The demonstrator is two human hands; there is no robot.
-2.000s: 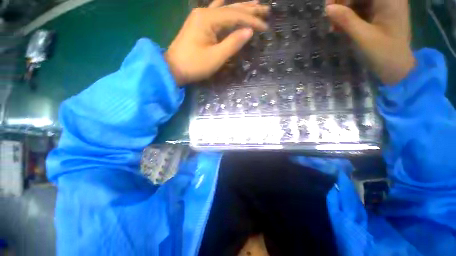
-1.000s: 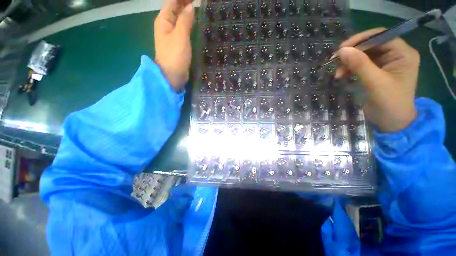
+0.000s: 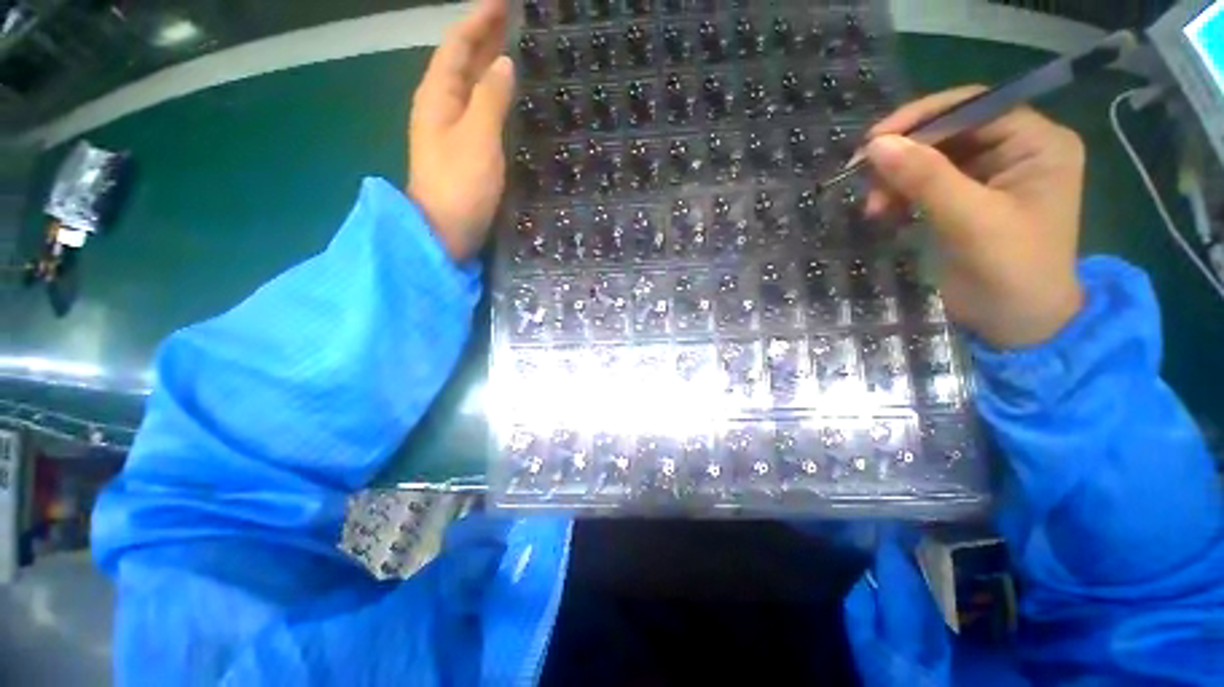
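A large clear blister tray (image 3: 725, 502) lies in front of me, its near edge over my lap. Its pockets hold dark, shiny component assemblies (image 3: 667, 157), and a bright glare band crosses its lower part. My left hand (image 3: 461, 159) rests at the tray's upper left edge, fingers upward; it holds the edge. My right hand (image 3: 977, 201) holds slim tweezers (image 3: 987, 110) like a pen. Their tip points down-left over a pocket at the tray's right side. Whether the tip grips a part cannot be told.
The green bench surface (image 3: 269, 228) has a pale strip along its far side. A silver bag (image 3: 83, 188) with dark leads lies far left. An instrument with a bright screen (image 3: 1204, 54) and a white cable (image 3: 1141, 168) are at upper right. A pale speckled tray (image 3: 389, 532) shows below the bench edge.
Since two seconds ago the tray has come nearer to me, my left hand has moved to its left edge, and the tweezers now show in my right hand. The view has shifted slightly.
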